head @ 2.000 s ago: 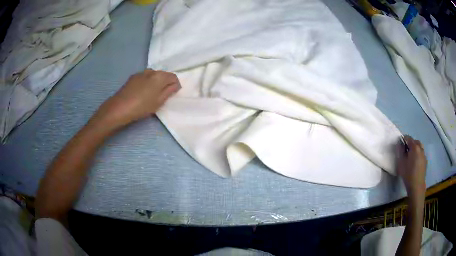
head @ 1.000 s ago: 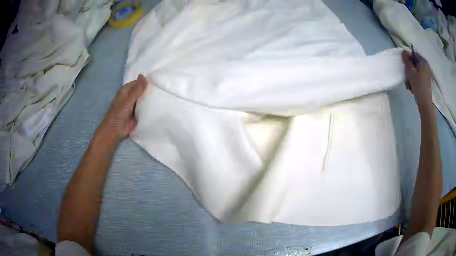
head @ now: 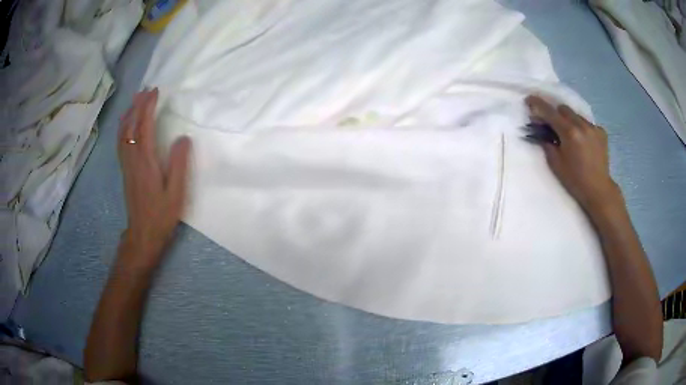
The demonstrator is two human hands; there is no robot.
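The off-white jacket (head: 338, 248) lies spread over the table in front of me, its curved bottom edge towards me. A long slit-like line (head: 498, 188) shows on its right part. The upper part of the garment is folded and creased. My left hand (head: 154, 165), with a ring, lies on the jacket's left edge with its fingers apart. My right hand (head: 575, 147) is over the right part, slightly blurred. It holds dark thread snips (head: 540, 134), their blades pointing left above the cloth near the slit's top.
The grey-blue table (head: 248, 323) has a curved near edge. Piles of off-white garments lie at the left (head: 53, 128) and at the upper right (head: 651, 56). A yellow tape roll (head: 162, 13) sits at the upper left.
The jacket now lies flatter, with its lower panel smoothed out. My left hand has let go of the edge and opened. My right hand has released the cloth at the far right and moved inward.
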